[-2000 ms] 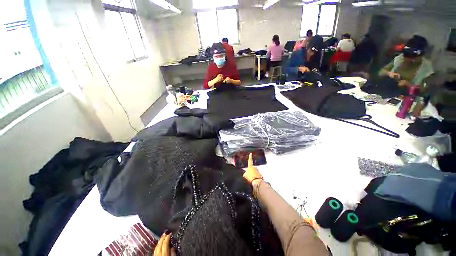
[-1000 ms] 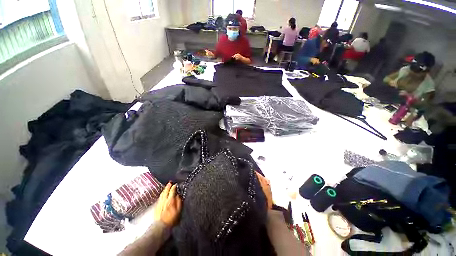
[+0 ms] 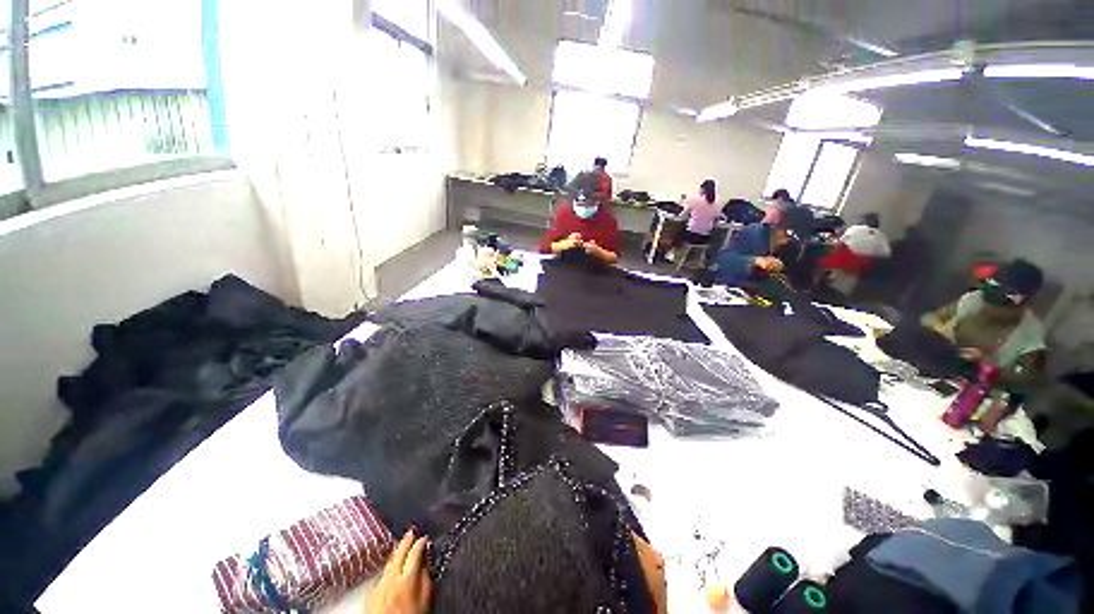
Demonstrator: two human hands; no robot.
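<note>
A dark textured garment (image 3: 420, 396) lies over the table's near edge towards me. Speckled black trim (image 3: 505, 446) runs along its edges in peaked shapes. My left hand (image 3: 403, 581) rests at the garment's left edge, fingers together, partly cut off by the bottom of the picture. Whether it grips the cloth cannot be told. My right hand (image 3: 649, 573) shows only as a strip at the garment's right side; its fingers are hidden behind the cloth. No needle or thread can be made out.
A striped bundle (image 3: 306, 554) lies left of the garment. Beyond are a phone (image 3: 613, 426) and a plastic-wrapped packet (image 3: 672, 381). Thread cones (image 3: 765, 578) and a bag with denim (image 3: 972, 554) lie right. Black cloth (image 3: 180, 384) is heaped left. Several people sit around.
My right hand was touching the phone, then came back to the garment's right side. My left hand stays at the left edge. The view has tilted up since the last frame.
</note>
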